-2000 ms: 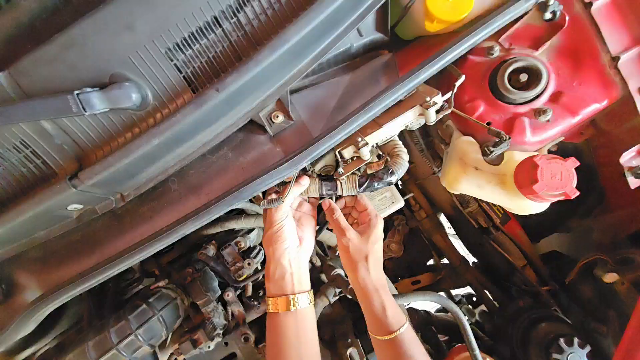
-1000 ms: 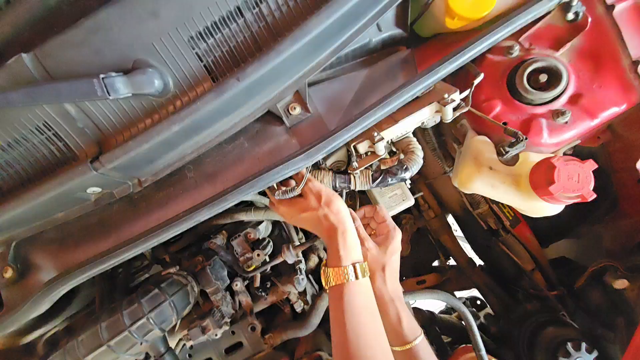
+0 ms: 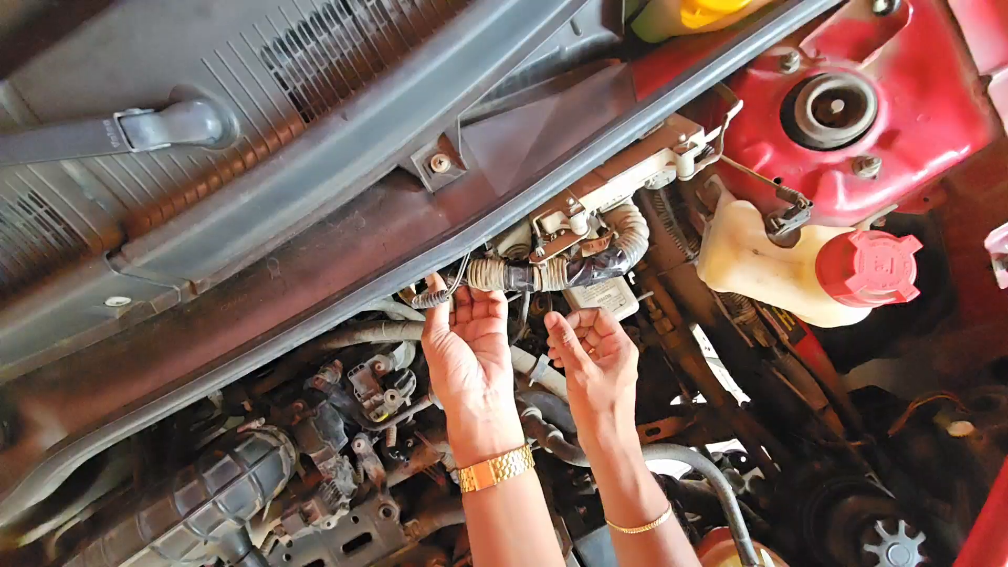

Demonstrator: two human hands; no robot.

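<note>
A wiring harness in ribbed conduit (image 3: 551, 276), partly wrapped in black tape, runs below the cowl edge. My left hand (image 3: 472, 354), with a gold-coloured band at the wrist, has its palm toward the camera. Its fingers reach up to the underside of the harness, their tips partly hidden, and one digit touches a thinner ribbed conduit branch (image 3: 430, 299) with thin wires. Lower right of the harness is my right hand (image 3: 597, 354), fingers curled and thumb near the index finger; whether something thin is between them cannot be told. A pale labelled box (image 3: 605, 298) lies just behind it.
The black cowl seal (image 3: 504, 216) crosses diagonally above the hands. A metal bracket (image 3: 622, 177) sits over the harness. To the right are a fluid reservoir with a red cap (image 3: 866, 268) and a red strut tower (image 3: 929, 118). Engine parts and a ribbed air duct (image 3: 197, 496) occupy the lower left.
My left hand has turned from over the thin conduit to palm toward the camera. My right hand, partly behind the left wrist a second ago, now stands apart to its right.
</note>
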